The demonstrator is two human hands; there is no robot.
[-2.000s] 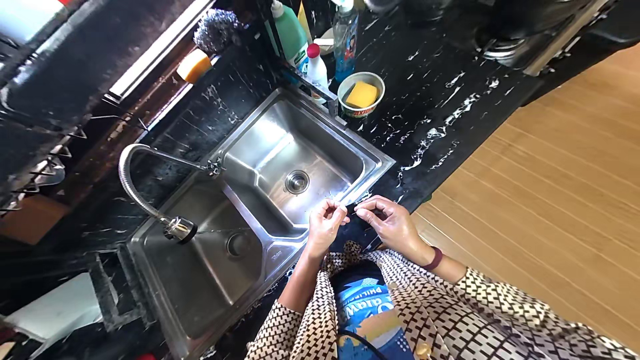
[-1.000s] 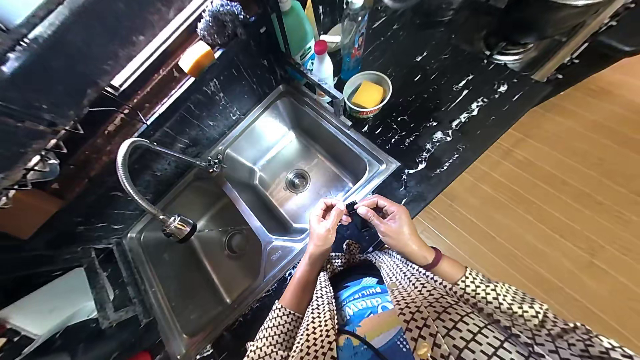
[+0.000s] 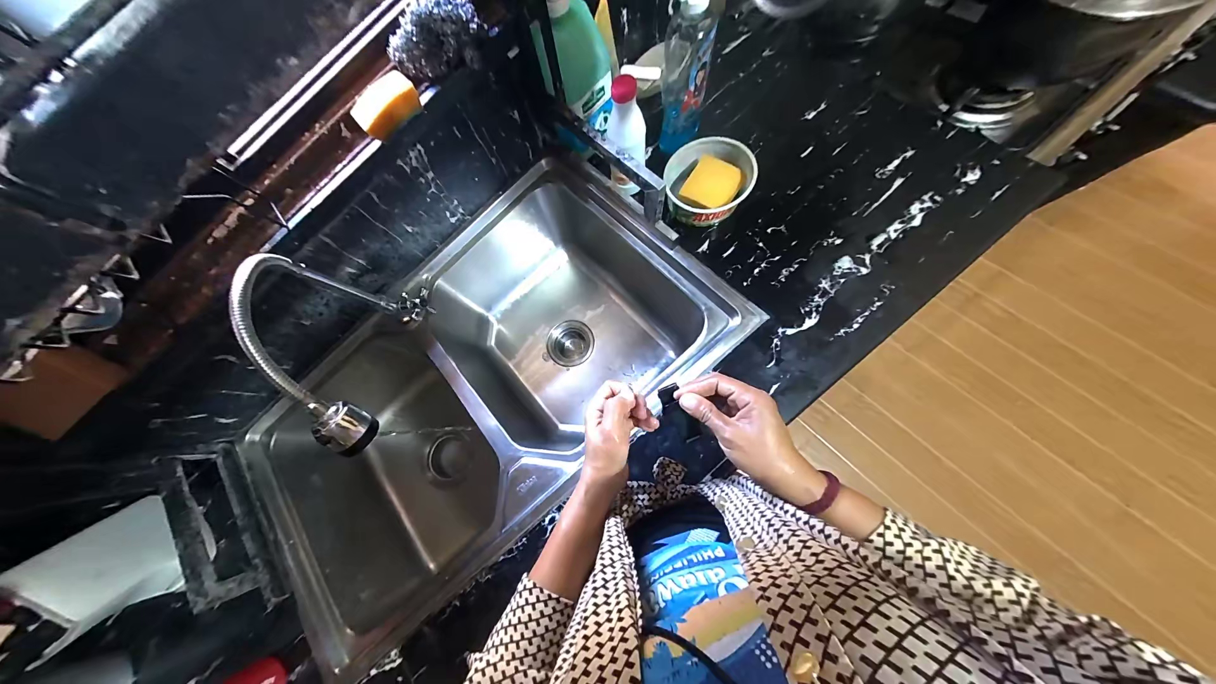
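Note:
Both hands meet over the near edge of a two-basin stainless steel sink (image 3: 532,472). My left hand (image 3: 613,427) is closed on a small whitish thing, too small to name. Just beside it, my right hand (image 3: 741,423) pinches a small black object (image 3: 668,392) between thumb and fingertips; whether the two pieces are joined cannot be told. A flexible metal faucet (image 3: 249,328) arches over the left basin, its spray head (image 3: 344,428) hanging above the drain. The right basin has a round drain strainer (image 3: 570,343).
Behind the right basin stand a green bottle (image 3: 581,57), a white red-capped bottle (image 3: 625,128), a blue liquid bottle (image 3: 686,81) and a tub (image 3: 738,195) holding a yellow sponge (image 3: 711,181). A stove burner (image 3: 988,106) is at upper right; a wire scourer (image 3: 437,36) sits on the ledge.

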